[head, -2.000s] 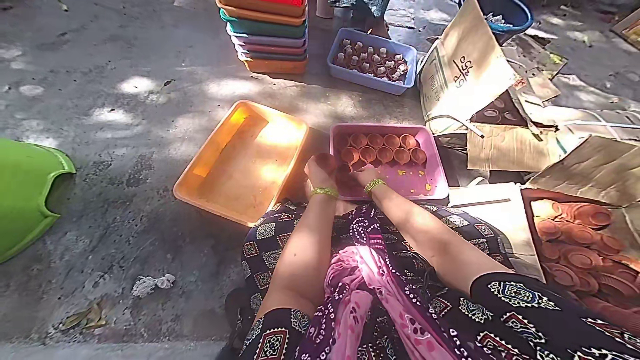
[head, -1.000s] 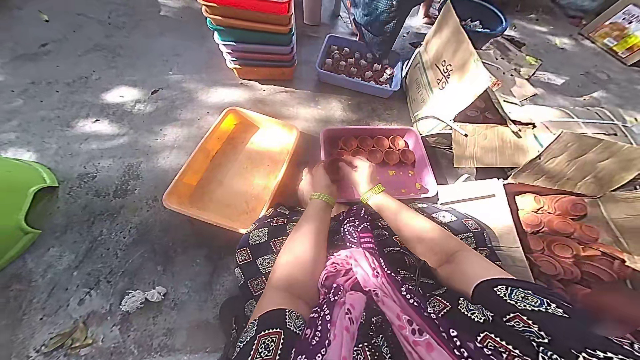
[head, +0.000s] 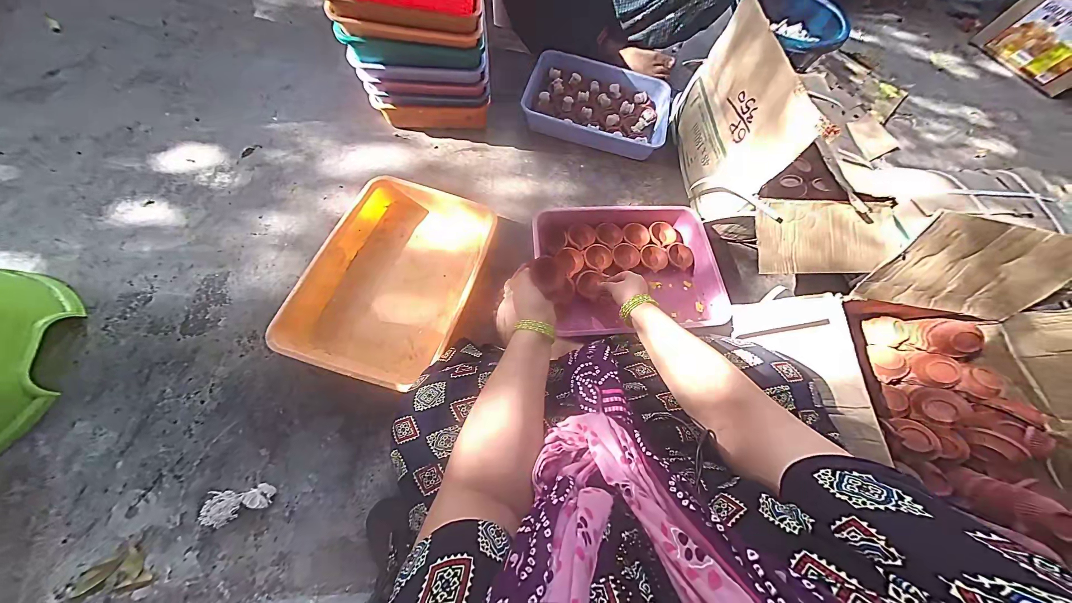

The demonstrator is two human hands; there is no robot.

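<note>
A pink plastic tray (head: pixel 712 285) lies before my knees, with rows of small terracotta cups (head: pixel 626 255) across its far part. My left hand (head: pixel 523 303) is closed around a terracotta cup (head: pixel 548 275) above the tray's near left corner. Inside the tray, my right hand (head: pixel 624 287) has its fingers on another terracotta cup (head: pixel 591 284), just below the rows. Small yellow bits lie on the tray's floor at the right. Left of it, an orange plastic tray (head: pixel 394 293) stands tilted at an angle, with nothing in it.
A blue tray (head: pixel 596 145) of filled cups stands beyond, near another person's foot (head: pixel 647 61). Stacked trays (head: pixel 431 115) are at the upper left of it. Open cardboard boxes (head: pixel 963 264) and terracotta ware (head: pixel 938 402) lie at the right. A green plastic object (head: pixel 33 335) is at the far left.
My hands were close together over the tray's left side a second ago; now they are apart, the right one farther right at a cup below the rows.
</note>
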